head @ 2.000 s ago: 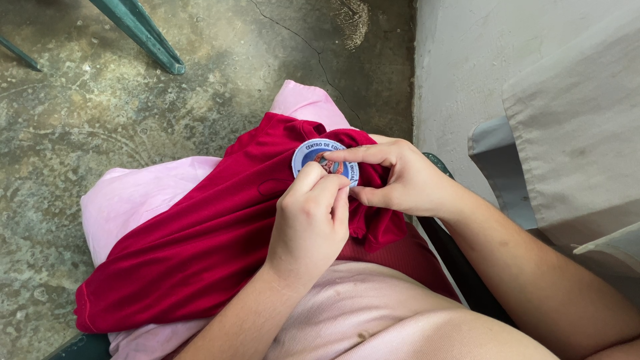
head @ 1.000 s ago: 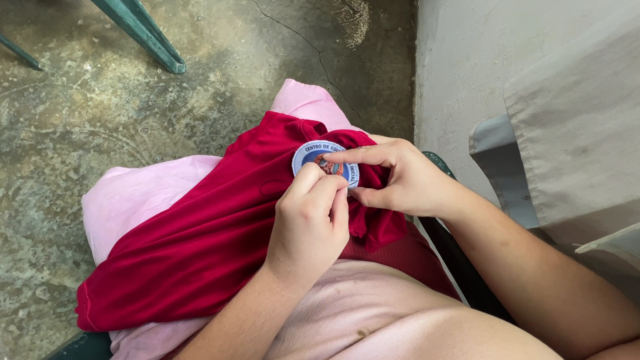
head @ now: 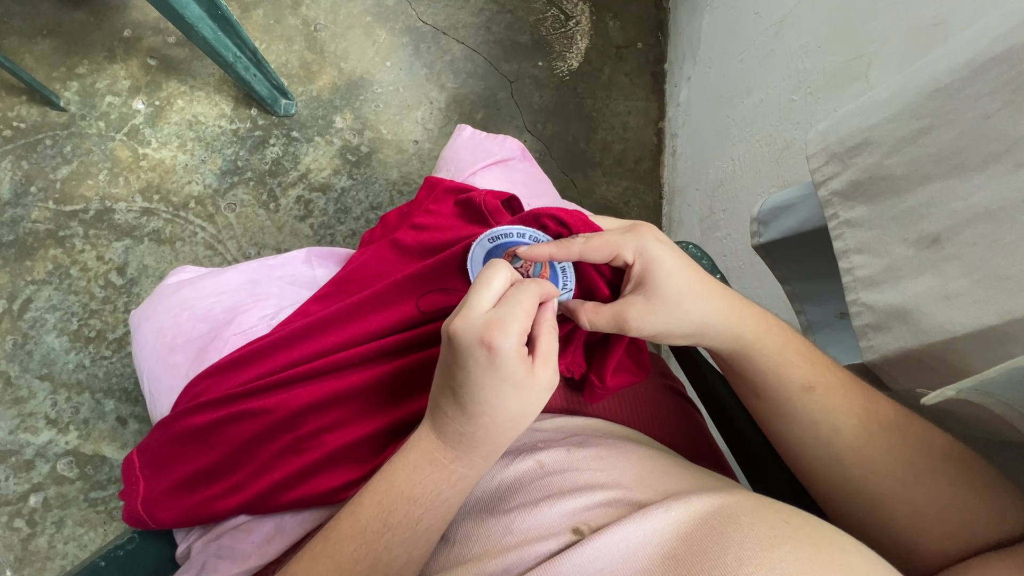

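Note:
A dark red garment [head: 320, 376] lies across my lap on top of a pink cloth [head: 232, 296]. On the garment sits a round embroidered patch [head: 484, 246] with a pale blue border and lettering. My left hand [head: 496, 352] is at the patch's lower edge, with thumb and fingertips pinched together; whatever lies between them is too small to tell. From the right, my right hand [head: 632, 280] rests its index finger across the patch and has its thumb at the lower right edge, gripping patch and fabric. A thin dark thread [head: 436, 300] curls on the garment left of the patch.
Green plastic furniture legs [head: 248, 64] stand on the stained concrete floor [head: 336, 152] at upper left. A pale wall [head: 728, 96] rises at the right. Grey cloth [head: 928, 200] hangs there over a grey plastic piece [head: 804, 264]. Parts of a green chair [head: 704, 260] show beside me.

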